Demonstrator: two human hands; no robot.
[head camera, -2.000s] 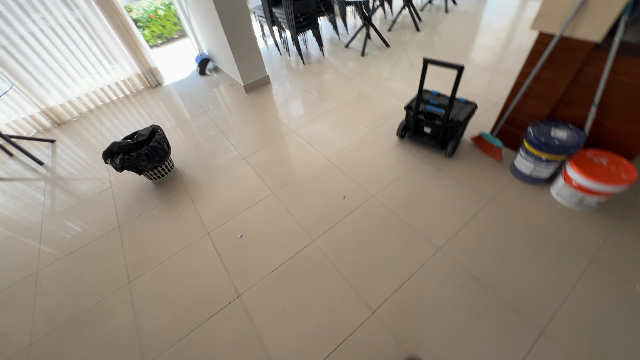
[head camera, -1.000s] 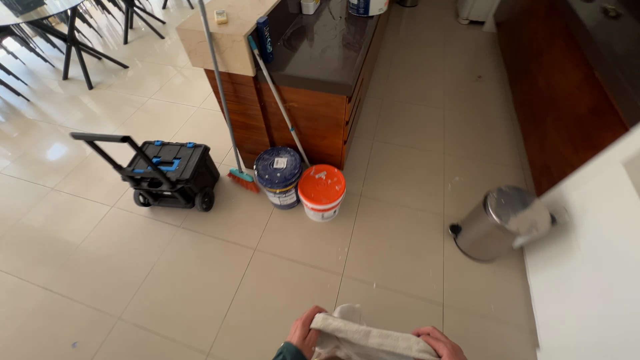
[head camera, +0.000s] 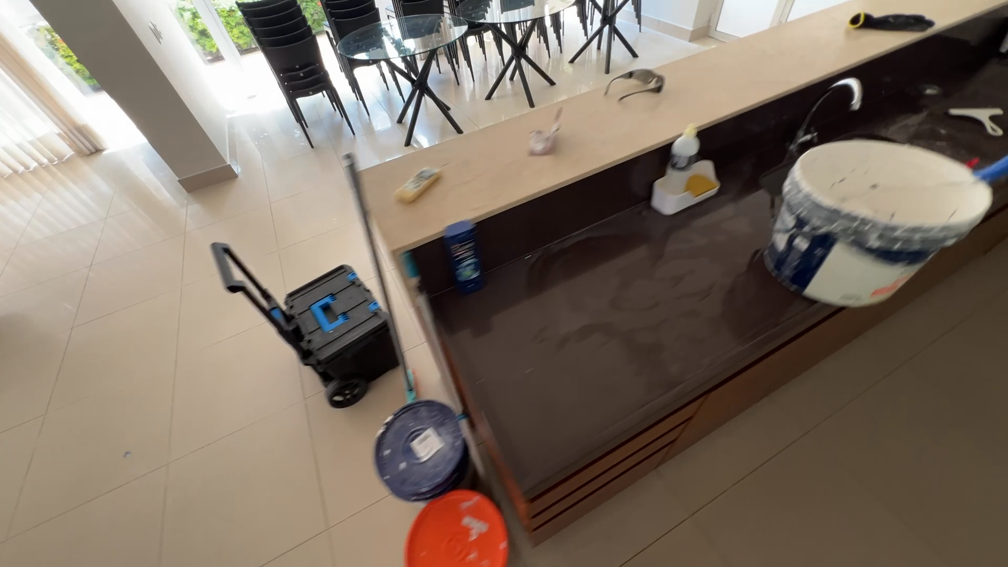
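Neither of my hands shows in the head view now, so what they hold is hidden. A dark counter (head camera: 583, 354) fills the middle, with a paint-smeared white and blue plastic bucket (head camera: 874, 228) near its front edge. Behind the bucket is a curved sink faucet (head camera: 839, 98). A white caddy (head camera: 683, 193) holds a pump bottle (head camera: 683, 150) and a yellow sponge (head camera: 698, 185). At the counter's left end stands a blue bottle (head camera: 464, 258). On the raised beige ledge (head camera: 488, 177) lie a yellowish block (head camera: 417, 185), safety glasses (head camera: 642, 80) and a dark glove (head camera: 894, 21). A squeegee (head camera: 979, 118) lies far right.
A wheeled black toolbox (head camera: 339, 323), a long-handled broom (head camera: 378, 276), a blue-lidded bucket (head camera: 423, 449) and a red-lidded bucket (head camera: 457, 531) stand on the tiled floor left of the counter. Glass tables (head camera: 402, 38) and stacked black chairs (head camera: 291, 59) are farther back, beside a pillar (head camera: 150, 87).
The view has swung toward the counter. Both my hands, which held a light cloth at the bottom one second ago, are out of view now, as is the metal pedal bin.
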